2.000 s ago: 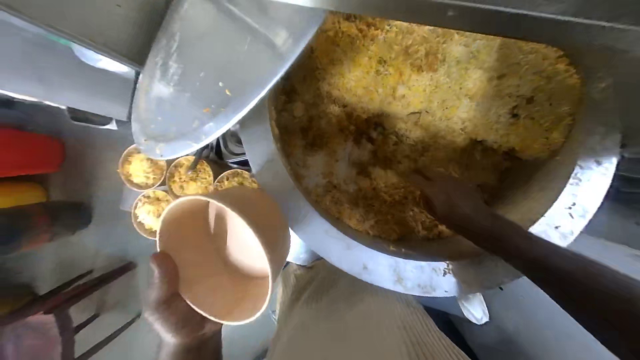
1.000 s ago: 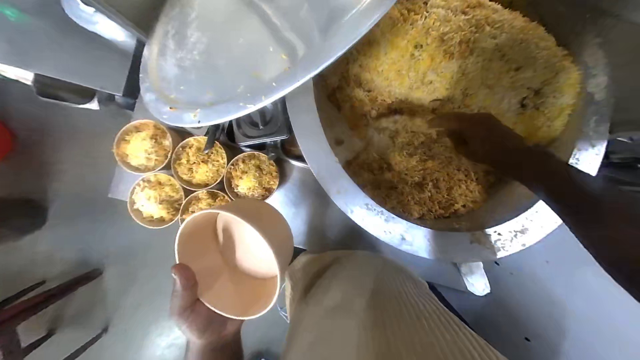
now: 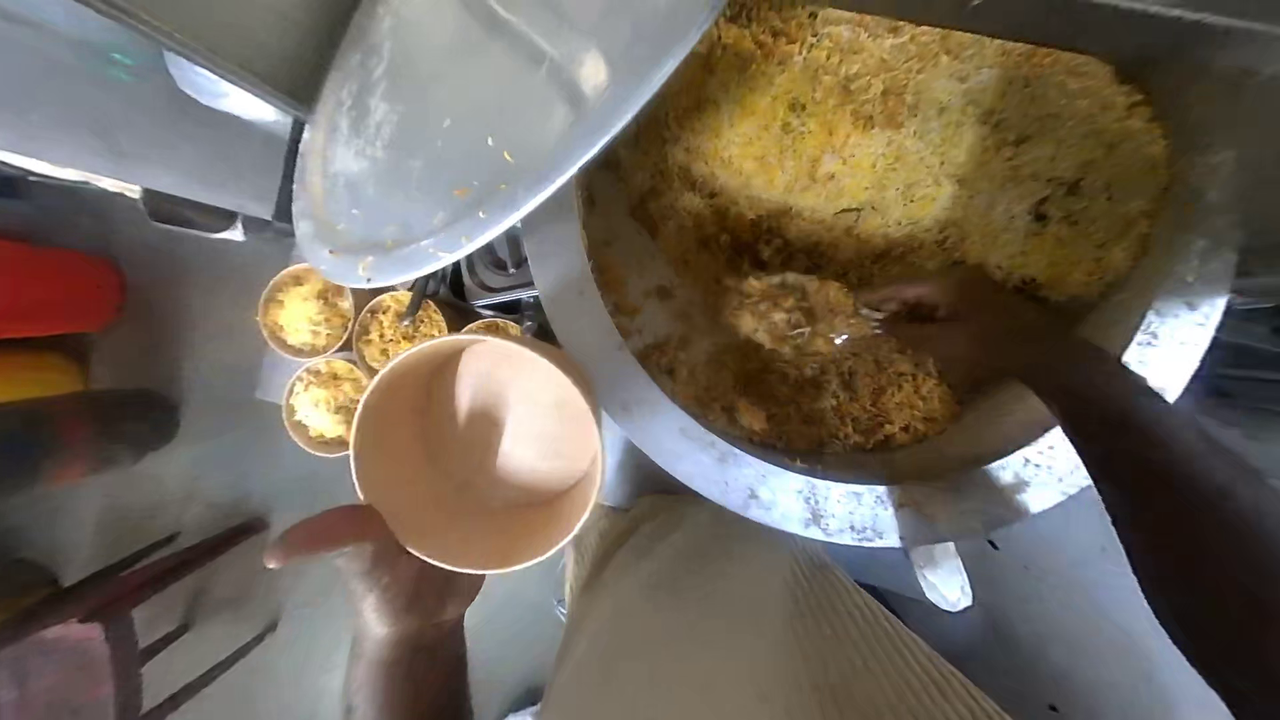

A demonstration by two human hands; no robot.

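Observation:
An empty round paper tub point(image 3: 480, 450) rests on my left hand point(image 3: 390, 575), its mouth turned toward me and the thumb stretched out to the left. My right hand point(image 3: 935, 315) is inside a large metal pot point(image 3: 690, 450), closed on what looks like the edge of a small plate or scoop point(image 3: 860, 318) loaded with rice; its shape is mostly hidden. Yellow and brown cooked rice point(image 3: 850, 150) is piled high at the pot's far side and lies lower near my hand.
A large metal lid point(image 3: 460, 130) leans over the pot's left edge. Several paper tubs filled with rice point(image 3: 308, 312) stand left of the pot, beside metal containers point(image 3: 498, 265). A red object point(image 3: 55, 290) and a dark red chair point(image 3: 130, 590) are at the left.
My right hand has moved within the pot, and a heap of rice now shows at its fingertips. The thumb of my left hand has come away from the tub's rim. The view has shifted.

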